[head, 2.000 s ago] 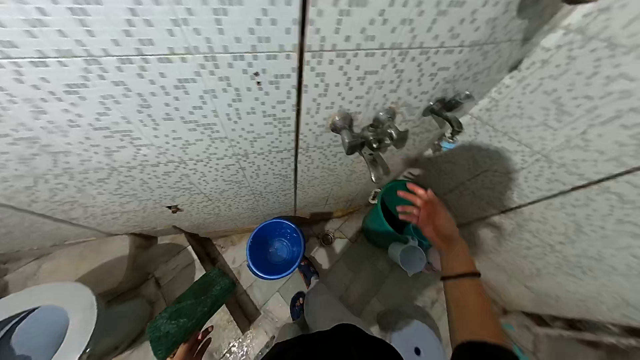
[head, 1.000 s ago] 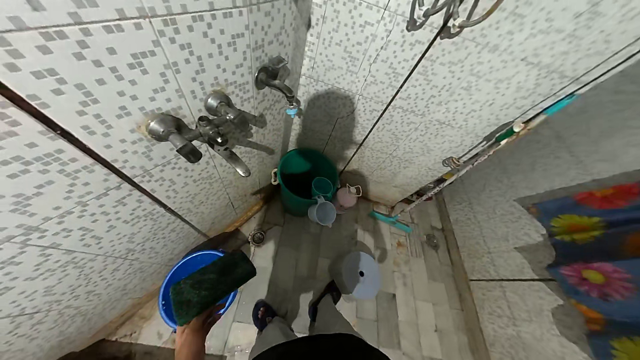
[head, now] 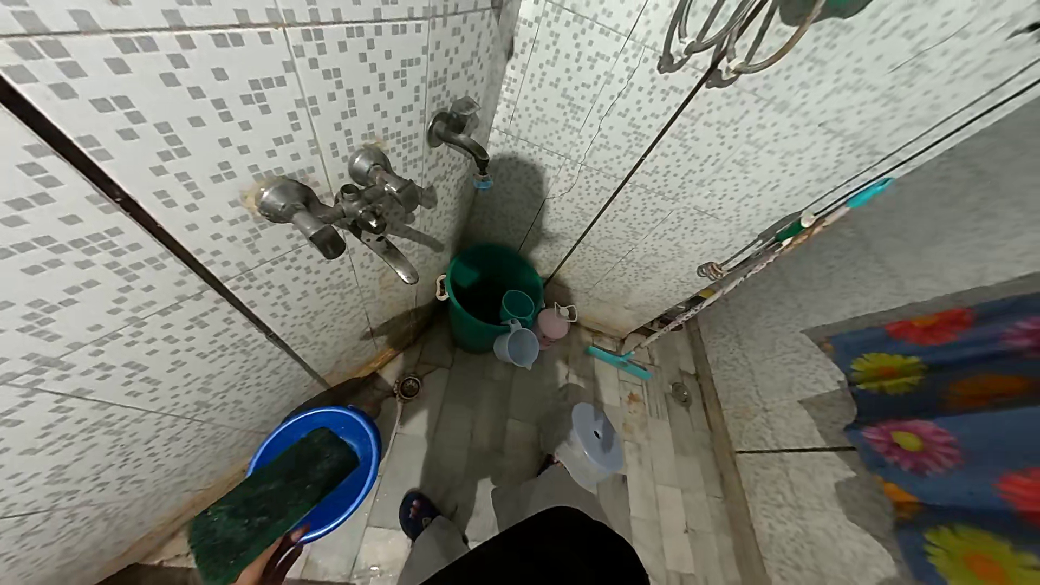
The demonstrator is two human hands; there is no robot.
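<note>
My left hand point(head: 272, 562) holds a dark green, flat slab-like piece point(head: 268, 500) at the lower left; its material is hard to tell. The piece overlaps a round blue plastic basin point(head: 370, 455), whose inside is partly hidden by it. My right hand is out of the frame. In the corner stands a green plastic bucket point(head: 479, 335) with a green mug point(head: 517, 305) at its rim and a pale translucent mug point(head: 517, 348) on its outer side. A pink container point(head: 553, 323) with a handle is beside them.
Metal wall mixer taps point(head: 366, 211) and a single tap point(head: 463, 138) jut from the tiled wall. A pale plastic stool point(head: 597, 439) is near my feet. A turquoise floor wiper point(head: 619, 362) leans at the right wall. A floral curtain point(head: 934, 439) hangs far right.
My right hand, over the green bucket two seconds ago, is out of view. The dark green piece in my left hand is now over the blue basin. The view has swung right.
</note>
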